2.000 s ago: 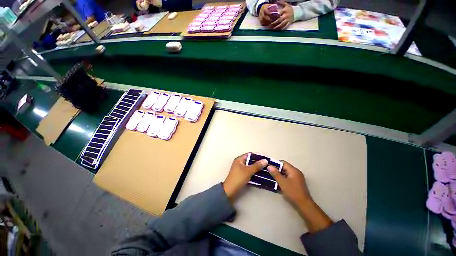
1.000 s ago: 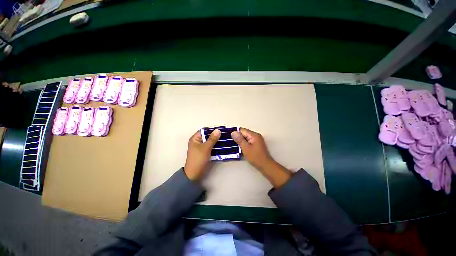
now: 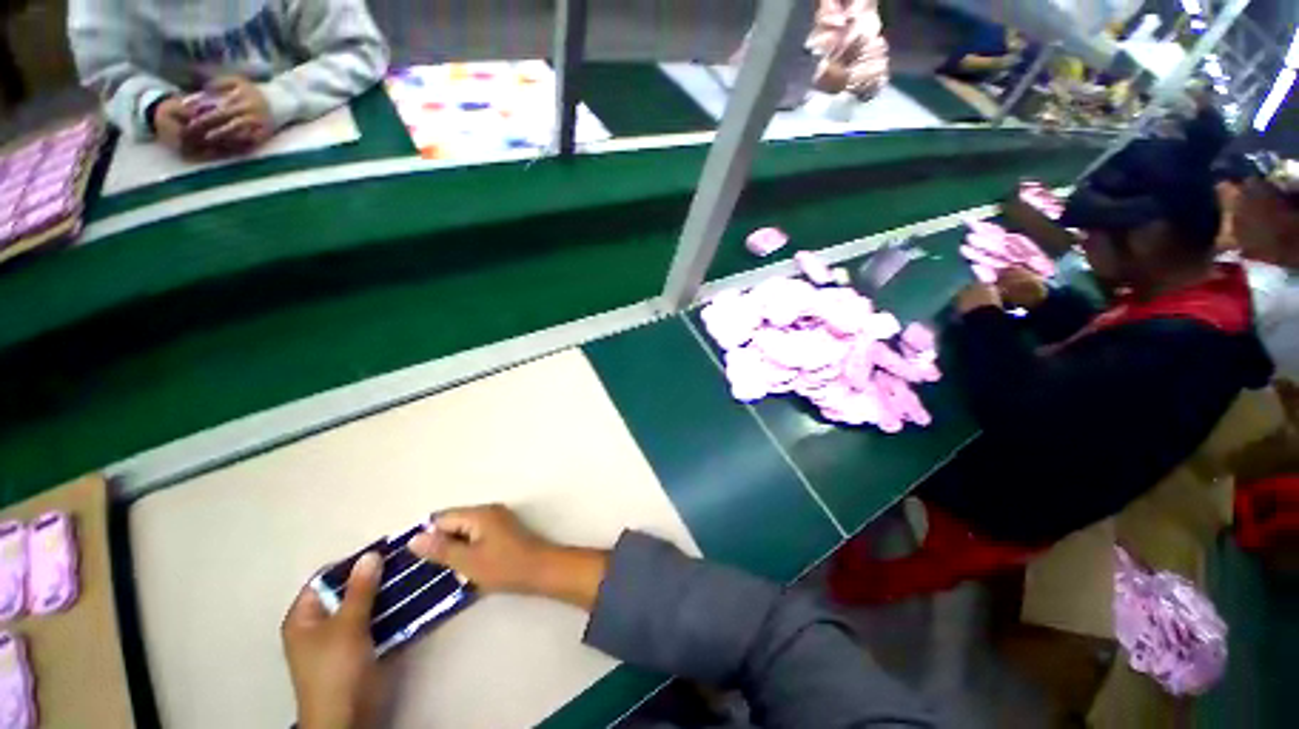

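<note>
My left hand (image 3: 334, 641) grips the left side of a striped black panel (image 3: 409, 595), with the thumb on its face. My right hand (image 3: 489, 550) grips the panel's upper right corner between thumb and fingers. The panel is dark with white lines, tilted, and held over the cream mat (image 3: 556, 434). The fingers hide parts of its edges. Filled pink housings (image 3: 53, 563) stand in rows on the brown cardboard sheet (image 3: 89, 698) at the far left, cut off by the picture's edge.
An untidy heap of pink shells (image 3: 812, 349) lies on the green bench to the right. A metal post (image 3: 734, 157) rises beside the green conveyor (image 3: 428, 292). A person in dark clothes (image 3: 1125, 385) sits at right, near a carton with wrapped pink parts (image 3: 1168, 627). Another person's hands (image 3: 214, 117) show across the conveyor.
The view has swung to the right, bringing the neighbouring person and carton into view. Both hands still hold the panel, now tilted. The right thumb has moved from its face to its corner.
</note>
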